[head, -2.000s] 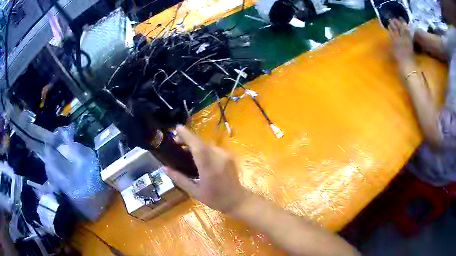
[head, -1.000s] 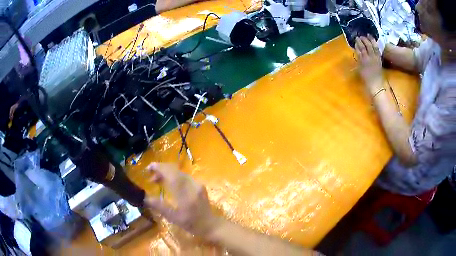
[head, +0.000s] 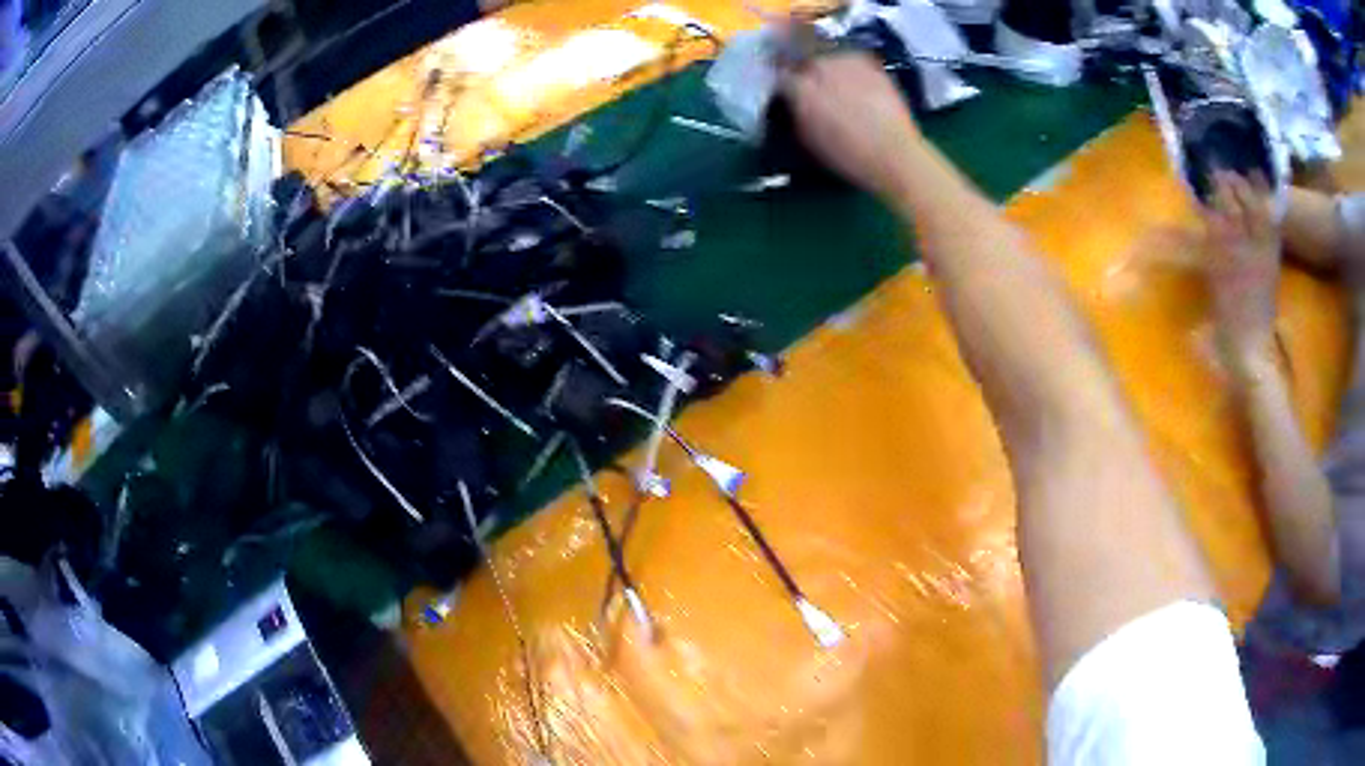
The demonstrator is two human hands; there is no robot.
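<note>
My right hand (head: 846, 112) is stretched far out over the green strip, blurred. Its fingers are at a camera housing (head: 743, 78), a white shell with a dark hollow partly hidden by the hand. Whether the fingers grip it cannot be told. My left hand is out of the picture. A loose cable pile (head: 494, 299), black with white ends, lies on the green strip. Several thin connector wires with white plugs (head: 816, 617) reach onto the orange tabletop (head: 928, 524).
Stacked pale trays (head: 180, 225) stand at the back left. The screw feeder (head: 247, 651) is cut off at the lower left beside a clear plastic bag (head: 90, 673). At the right, a coworker's hand (head: 1240, 247) is at another housing (head: 1225, 138). More white parts (head: 936, 53) lie behind.
My right hand has moved from beside the black screwdriver at lower left, up and away to the camera housing. The view has shifted; the screwdriver no longer shows clearly.
</note>
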